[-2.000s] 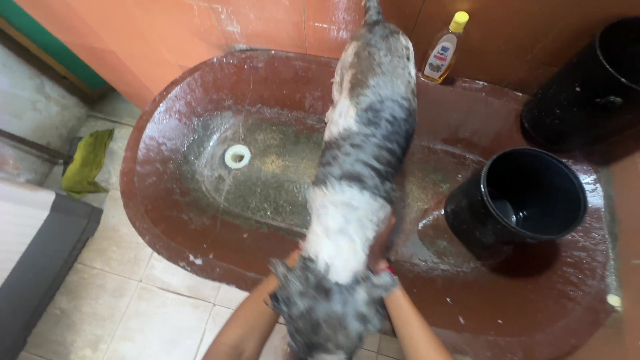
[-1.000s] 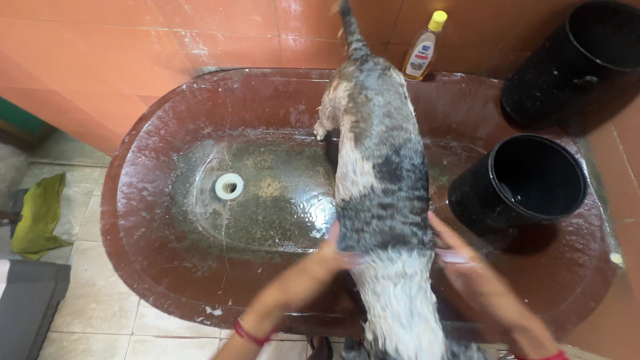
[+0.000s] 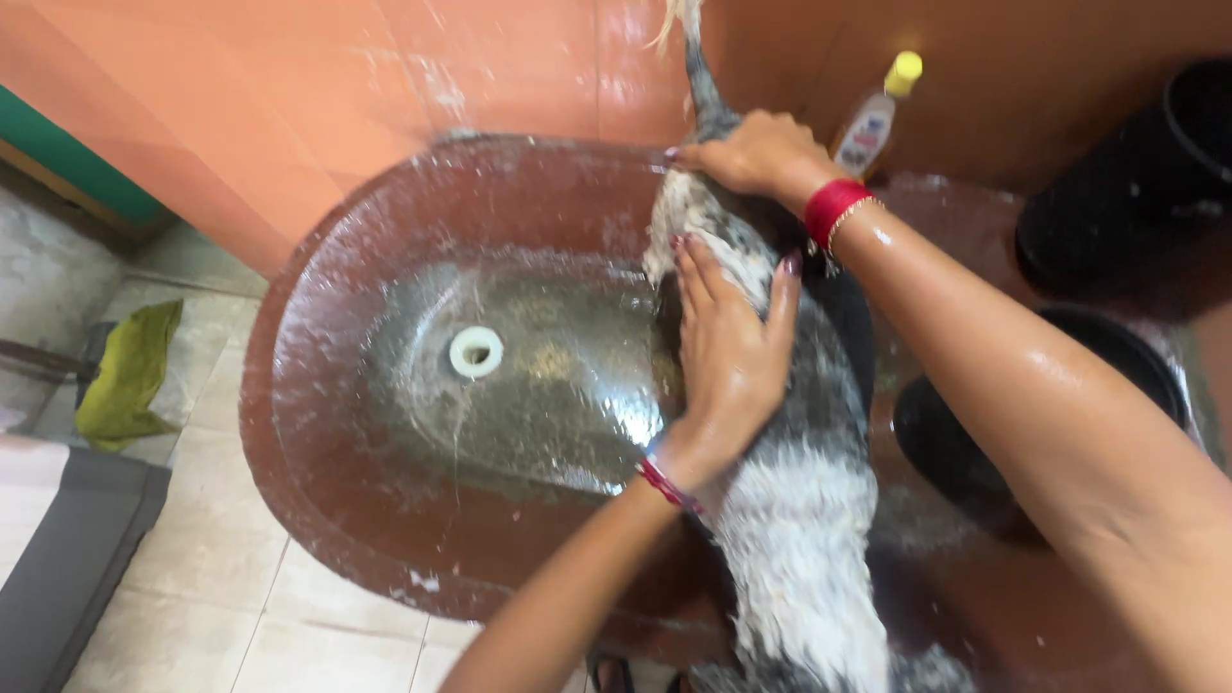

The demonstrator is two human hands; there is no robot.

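Note:
A wet grey and white dog point(image 3: 804, 539) stands in a brown oval tub point(image 3: 318, 462), its tail toward the wall and its head at the bottom edge of the view, partly cut off. My left hand point(image 3: 727, 356) lies on the dog's flank with thumb and fingers spread. Farther up, my right hand point(image 3: 760, 159) rests on the rump at the base of the tail, its fingers partly hidden; whether it grips the fur is unclear. Both wrists wear red bands.
A bottle with a yellow cap point(image 3: 864, 135) stands at the tub's back rim. Two black buckets are at the right, one by the wall point(image 3: 1107, 212), one in the tub point(image 3: 948, 452), partly behind my right arm. A white drain fitting point(image 3: 476, 352) and a green cloth point(image 3: 130, 375) are at the left.
Both hands have moved up along the dog, from its neck to its middle and now to its flank and rump. The view has shifted closer to the dog's hind end.

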